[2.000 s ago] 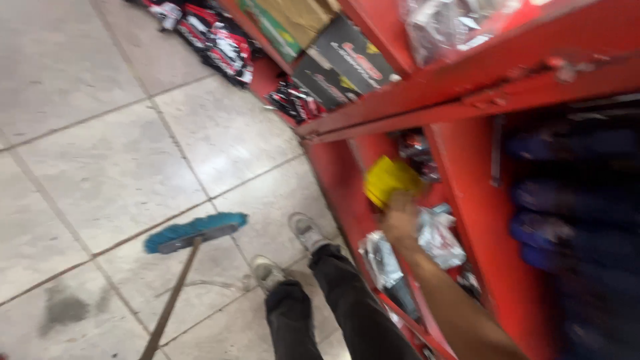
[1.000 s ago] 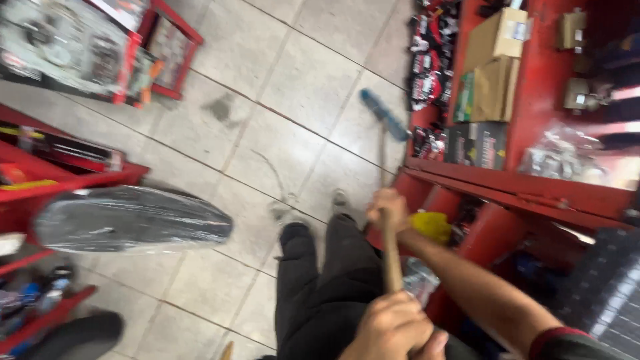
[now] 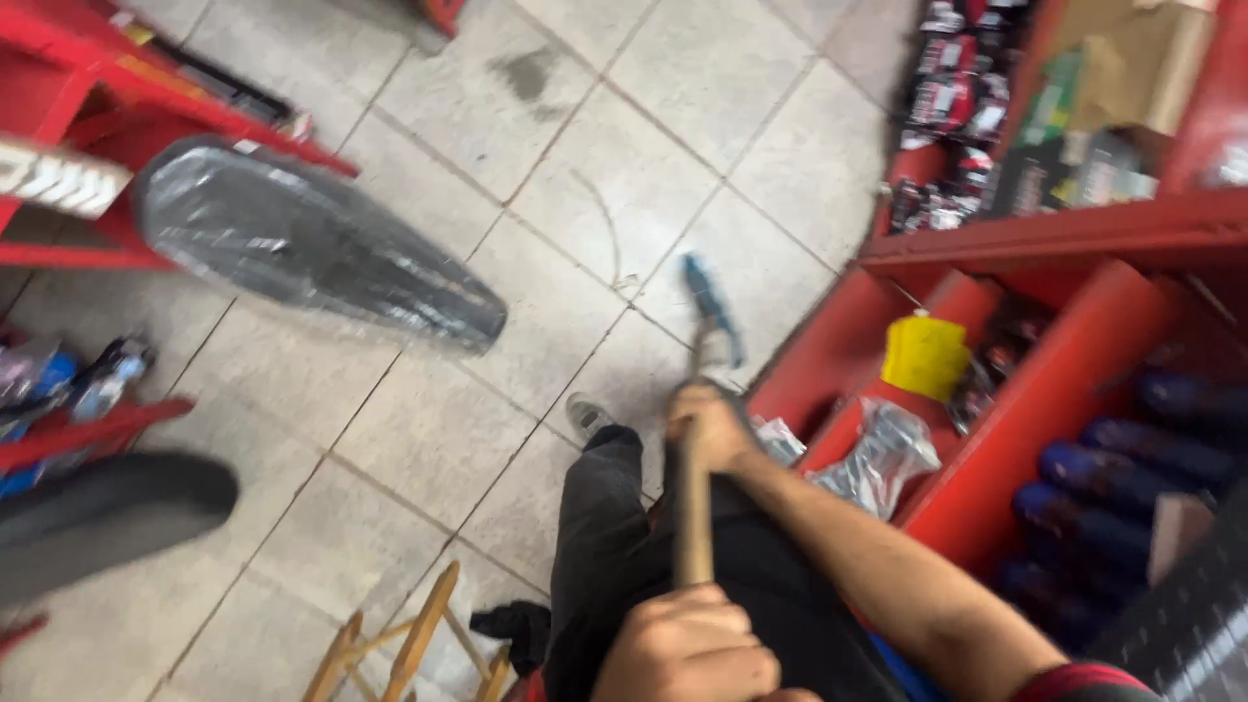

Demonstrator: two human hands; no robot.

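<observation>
A push broom stands on the tiled floor, its blue-bristled head (image 3: 712, 307) blurred beyond my feet. Its wooden handle (image 3: 694, 517) runs back toward my body. My right hand (image 3: 710, 424) is closed around the lower handle, arm coming in from the right. Nearer the camera, my left hand (image 3: 687, 648) grips the upper end, its wrist out of view. Right of my right hand, a yellow item (image 3: 924, 356), perhaps a cloth or packet, lies in a red shelf compartment close to clear plastic bags (image 3: 882, 458). No hand touches it.
Red shelving (image 3: 1033, 239) lines the right side, with cardboard boxes, packaged goods and dark blue rolled or bottle-like items (image 3: 1102, 468). At left, a plastic-wrapped dark motorcycle seat or similar long part (image 3: 312, 244) juts from a red rack (image 3: 107, 88). A wooden stool or frame (image 3: 424, 634) stands at the bottom.
My right hand was at the yellow item two seconds ago; it left it and was on the broom handle one second ago. Both hands still hold the handle. The view has shifted a lot.
</observation>
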